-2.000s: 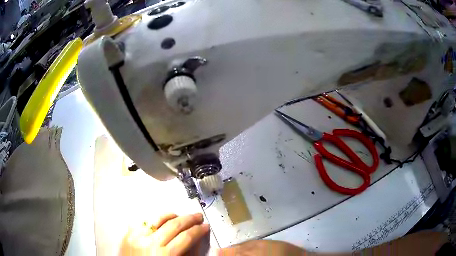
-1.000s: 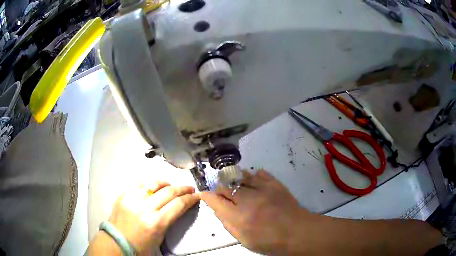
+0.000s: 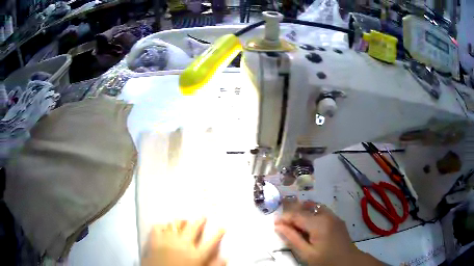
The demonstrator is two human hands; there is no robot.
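Observation:
A cloth panel [image 3: 171, 171], washed nearly white by the lamp, lies on the table left of the needle. My left hand [image 3: 184, 241] lies on its near part, fingers spread and palm down, bleached by the light. My right hand [image 3: 317, 231] is at the near right of the presser foot [image 3: 259, 191], with thumb and fingers close together. Whether it pinches cloth or thread is not clear. The sewing machine head [image 3: 358, 104] stands above the bed. The round needle plate [image 3: 270, 201] shows beside the foot.
A stack of tan panels [image 3: 73, 166] lies at the left. Red-handled scissors [image 3: 384, 205] and orange-handled snips [image 3: 382, 161] lie on the bed at right. A yellow handle-like piece [image 3: 210, 65] juts from the head. A bin [image 3: 44, 72] and grey-white cloth strips [image 3: 26, 111] are at far left.
The view has tilted up and shifted left. My right hand came in to the needle area and now sits slightly right of the foot. My left hand is farther from the foot, its fingers more spread.

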